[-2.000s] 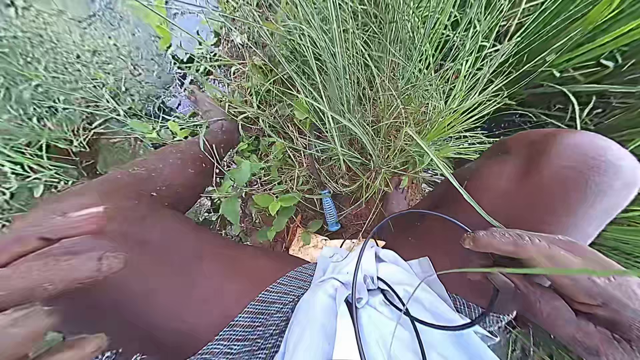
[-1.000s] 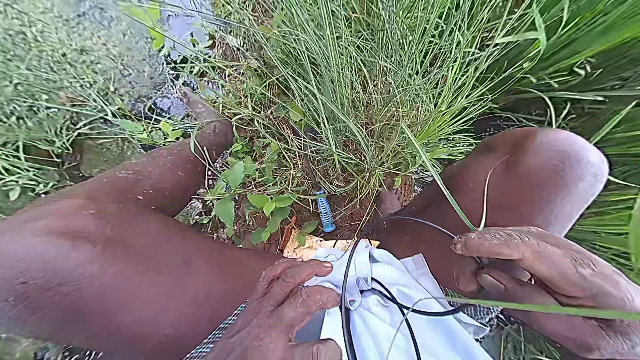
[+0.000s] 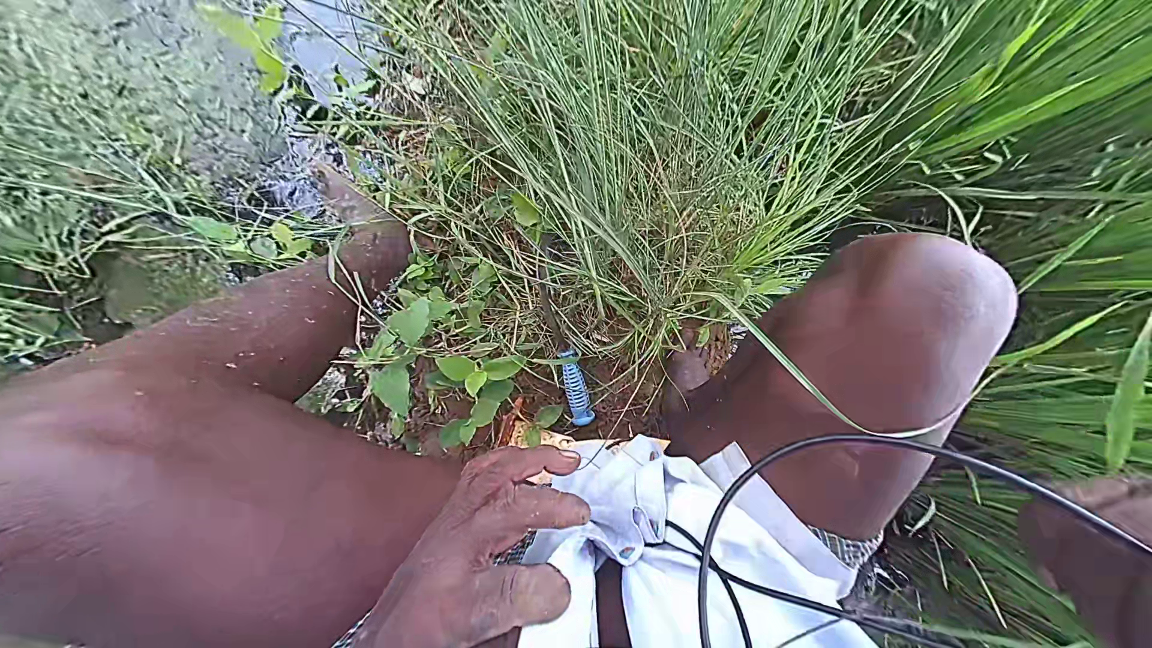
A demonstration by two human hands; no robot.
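My left hand (image 3: 490,549) rests at the left edge of a white cloth garment (image 3: 702,576) in my lap, its fingers spread and touching the fabric. My right hand (image 3: 1093,540) is blurred and cut off at the right edge, so its fingers do not show clearly. A black cable (image 3: 810,441) loops over the garment and runs toward my right hand; whether that hand holds it cannot be seen. Beyond the garment, a tool with a blue ribbed handle (image 3: 576,389) lies on the soil, its dark shaft running into the grass.
Tall grass (image 3: 666,162) rises ahead and to the right. Low leafy plants (image 3: 459,387) grow beside the blue handle. Water (image 3: 328,54) shows at the upper left. My bare legs are bent on both sides. An orange and yellowish flat piece (image 3: 549,439) lies at the garment's far edge.
My left hand has come from the far left onto the garment. My right hand has moved right, partly out of view, and the cable loop now stretches toward it.
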